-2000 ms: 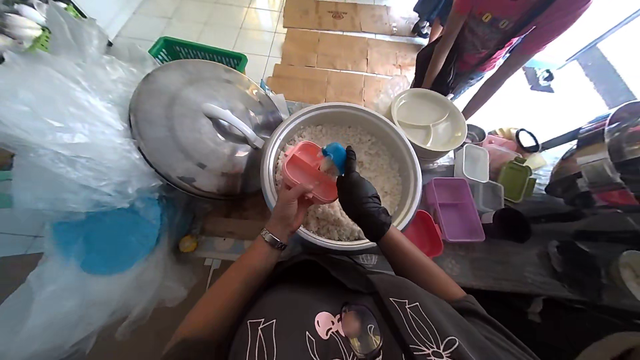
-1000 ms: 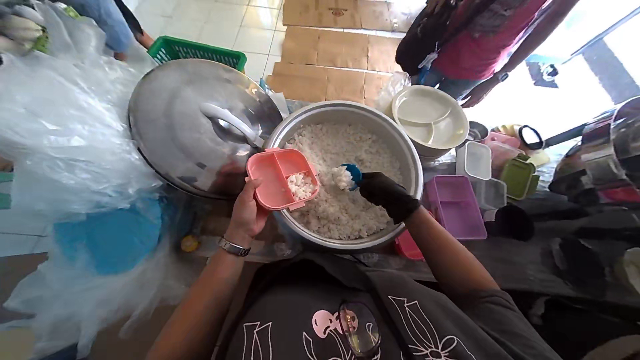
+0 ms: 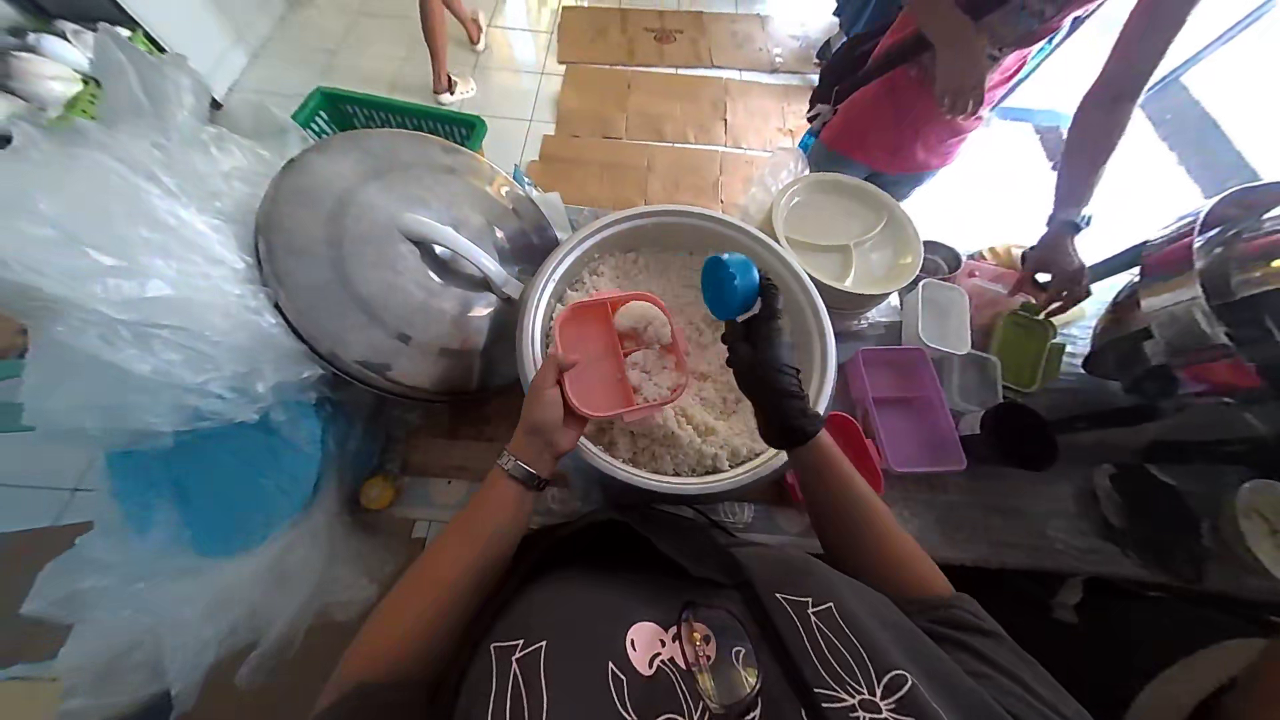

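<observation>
My left hand [image 3: 548, 412], bare with a metal watch at the wrist, grips the left edge of a pink divided lunch container [image 3: 592, 352]. Two mounds of cooked rice [image 3: 648, 328] lie in its right-hand compartments; the long left compartment holds none. The container is over a large round metal pot [image 3: 826, 350] of cooked rice [image 3: 700, 440]. My right hand [image 3: 768, 370], in a black glove, holds a blue scoop [image 3: 730, 286] above the pot's right half. The scoop's inside cannot be seen well.
Left of the pot lies a big metal lid [image 3: 360, 240], beside plastic sheeting [image 3: 130, 240]. Cream divided plates [image 3: 848, 232] are stacked at right, near a purple container [image 3: 910, 410] and a red container [image 3: 858, 450]. A co-worker's hand [image 3: 1054, 270] touches a green container [image 3: 1022, 350].
The pink container has moved right, back over the pot, and now holds a second rice mound. The blue scoop has moved up. A co-worker's hand has come to the containers at right.
</observation>
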